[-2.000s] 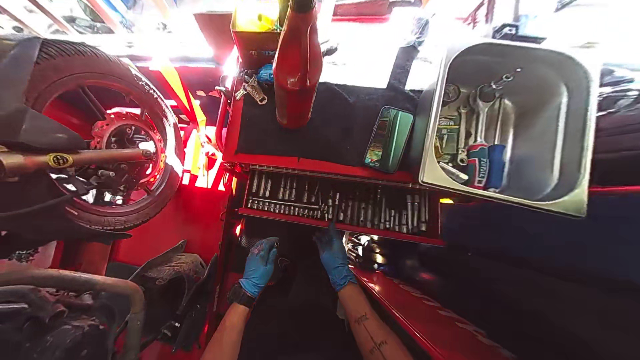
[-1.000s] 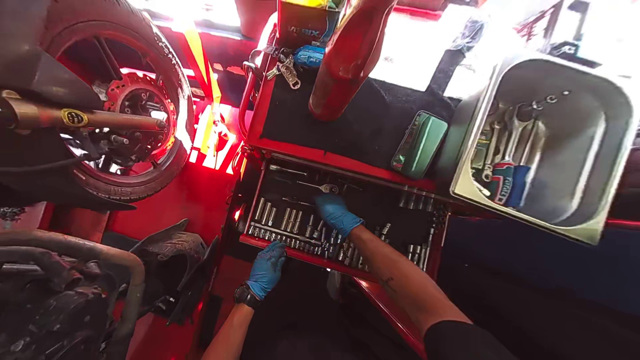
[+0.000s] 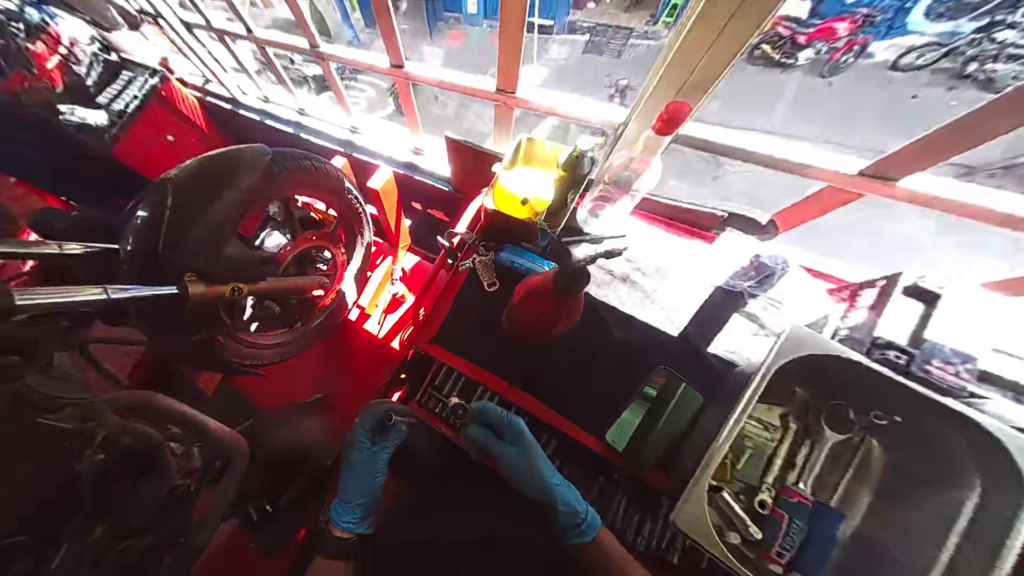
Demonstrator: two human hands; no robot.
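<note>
My left hand [image 3: 364,464], in a blue glove, is closed around a small metal socket [image 3: 392,418], whose round end shows at the fingertips. To its right, my right hand [image 3: 512,448], gloved too, pinches a metal tool with a round head [image 3: 458,408], which looks like a ratchet; its handle is mostly hidden. Both hands are at the front of a red tool drawer [image 3: 436,418]. Rows of metal sockets [image 3: 628,508] lie in the drawer, partly behind the right hand and forearm.
A red bottle [image 3: 544,304], keys [image 3: 486,272] and a green-topped case [image 3: 656,416] rest on the black cabinet top. At right, a metal basin [image 3: 704,480] holds wrenches. A motorcycle wheel [image 3: 352,240] and fork leg [image 3: 256,288] stand at left, with a barred window frame [image 3: 508,72] beyond.
My right hand has moved from inside the drawer to its front left, close to my left hand, with a round-headed tool in its fingers. The view has swung upward.
</note>
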